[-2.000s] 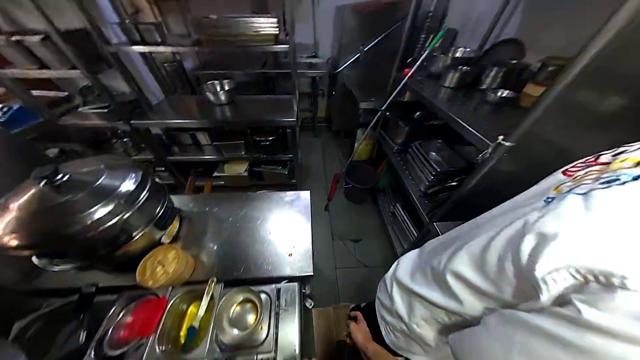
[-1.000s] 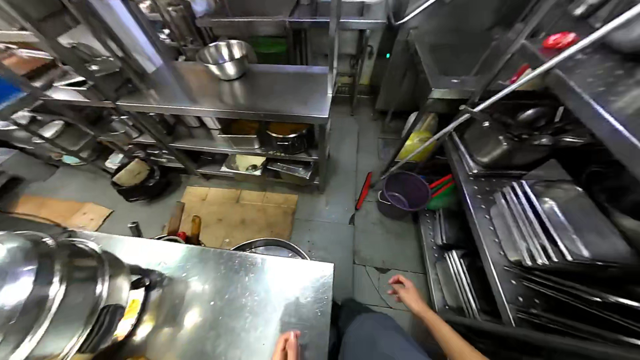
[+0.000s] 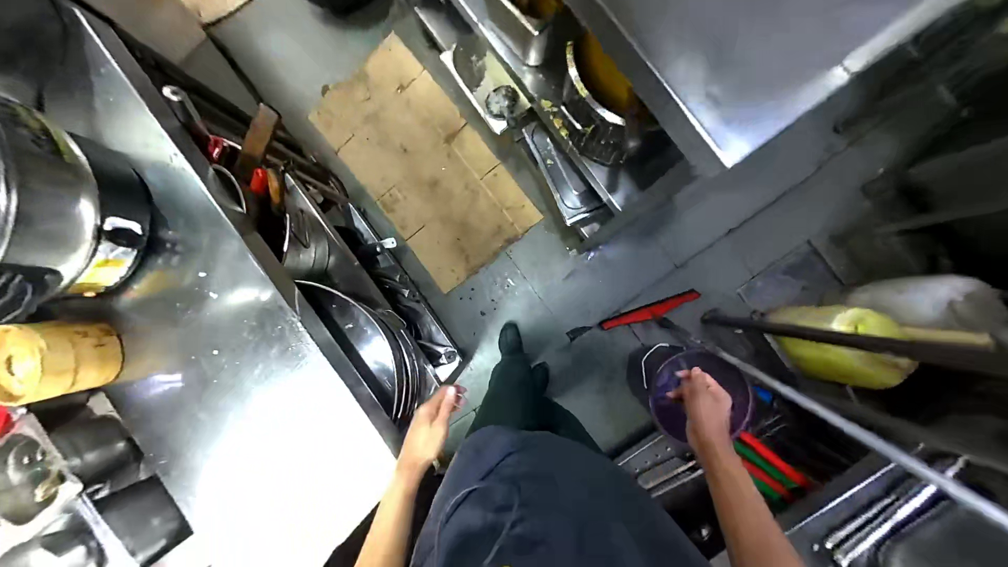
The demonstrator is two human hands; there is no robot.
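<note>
My left hand [image 3: 431, 421] is beside the edge of a stainless steel worktop [image 3: 260, 378], its fingers loosely curled with nothing seen in them. Large metal bowls [image 3: 366, 339] sit on the shelf just past it. In front of a purple bucket [image 3: 669, 409] on the floor, my right hand [image 3: 701, 398] hangs in the air, fingers bent; whether they close on anything is not clear. A floor squeegee with a red head [image 3: 650, 309] lies near the bucket, its pale pole running to the lower right.
Flattened cardboard [image 3: 429, 157] covers part of the tiled floor. A low shelf with metal trays [image 3: 559, 169] and a pot [image 3: 602, 94] stands beyond it. A big steel pot [image 3: 55, 197] and a stack of round wooden-coloured items [image 3: 59, 361] are on the worktop. A yellow container [image 3: 843, 342] is at right.
The view has swung steeply down to the floor and turned. The person in white at the right two seconds ago is out of view. Both my hands are now fully in view.
</note>
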